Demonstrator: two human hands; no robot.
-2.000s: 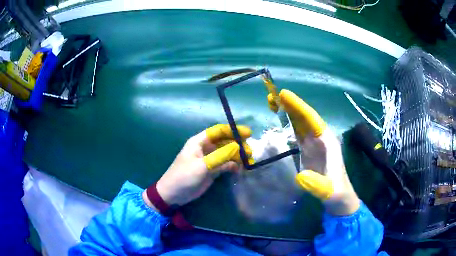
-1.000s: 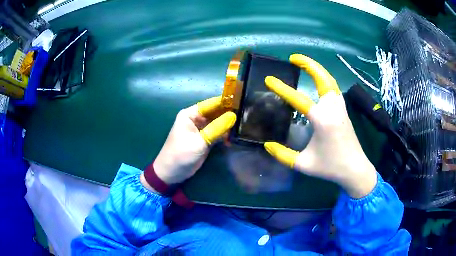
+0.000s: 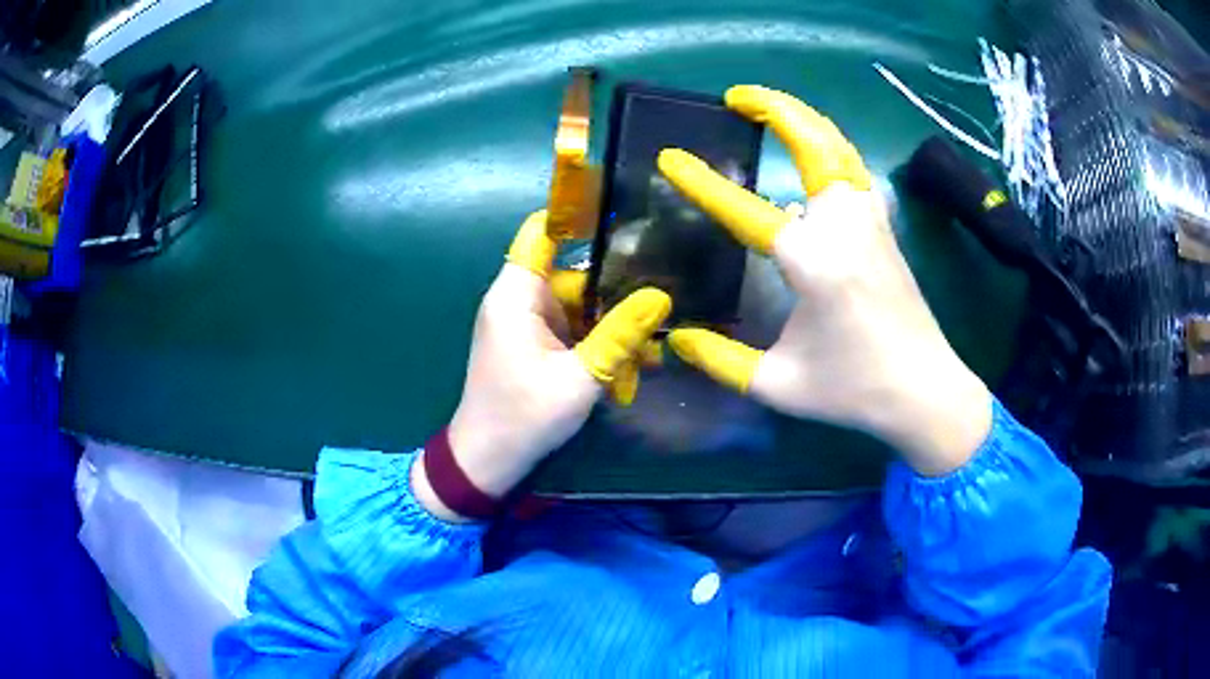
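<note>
A dark glossy LCD panel [image 3: 690, 219] with a black border is held upright over the middle of the bench. Its orange flex cable [image 3: 573, 186] stands out along the left side. My left hand [image 3: 531, 358], in yellow finger cots, grips the panel's lower left corner, thumb on the face and other fingers behind, partly hidden. My right hand [image 3: 849, 305], also in yellow finger cots, is spread around the panel's right side, one fingertip over the face, others at the top and bottom edges.
Black panel frames [image 3: 157, 166] lie at the left beside a blue bin [image 3: 82, 212] with yellow items. White strips [image 3: 1019, 126], a black handheld tool [image 3: 975, 199] and stacked clear trays [image 3: 1141, 252] are at the right. A shiny clear patch [image 3: 690, 422] lies below the panel.
The empty black frame was held open earlier; now the dark panel with its orange cable is in the hands. Since one second ago, my left thumb has moved onto the panel's lower face.
</note>
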